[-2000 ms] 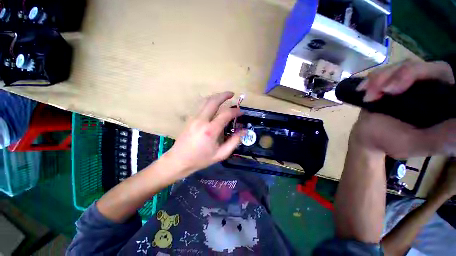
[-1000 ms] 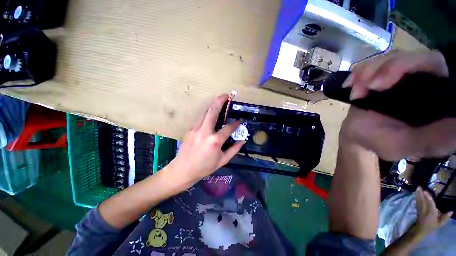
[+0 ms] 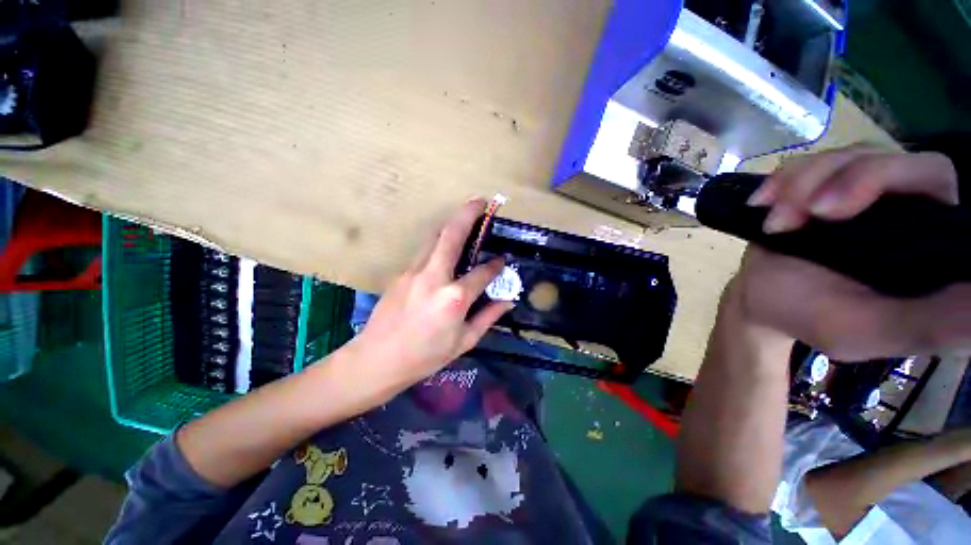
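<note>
A black plastic housing lies at the bench's front edge. A round silver-white motor sits near its left end, with thin red and dark lead wires running up to a small pale connector. My left hand rests on the housing's left end, fingers around the motor. My right hand grips a thick black electric screwdriver, held nearly level. Its tip is at the metal pick-up block of the blue-sided screw feeder. Screws are too small to tell.
More black housings lie at the bench's upper left and at the lower right, beside another person's arm. A green crate with stacked black parts stands left of my lap. Tan cardboard covers the bench.
The view has shifted slightly, so the crate and left housings sit further left. The screwdriver's front has drawn back a little from the pick-up block, showing a thin bit. My left hand stays on the housing.
</note>
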